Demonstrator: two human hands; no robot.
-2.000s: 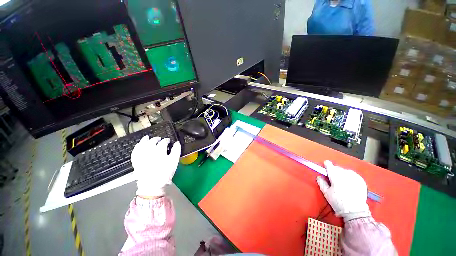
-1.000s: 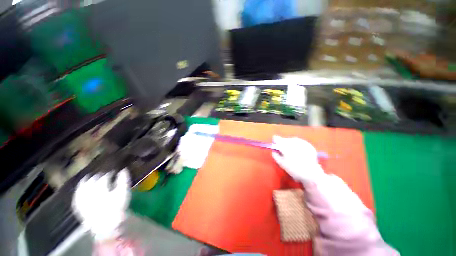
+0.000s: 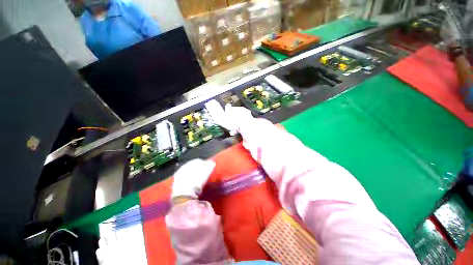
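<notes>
My gloved right hand reaches over the conveyor and touches the right side of a circuit board by its long white block. Whether its fingers grip the board is hidden. My gloved left hand is over the red mat, below that board, with no object seen in it. The clear purple strip lies across the mat, passing by my left hand. The label sheet with red-orange marks lies at the mat's lower edge, partly behind my right sleeve.
More circuit boards lie on the conveyor on both sides. A blank monitor and a person in blue are behind it. A green mat lies right. Another person's arm is at the right edge. Papers lie lower left.
The view has swung right. My right hand has left the purple strip and moved to the board on the conveyor. My left hand has moved from beside the keyboard to over the red mat.
</notes>
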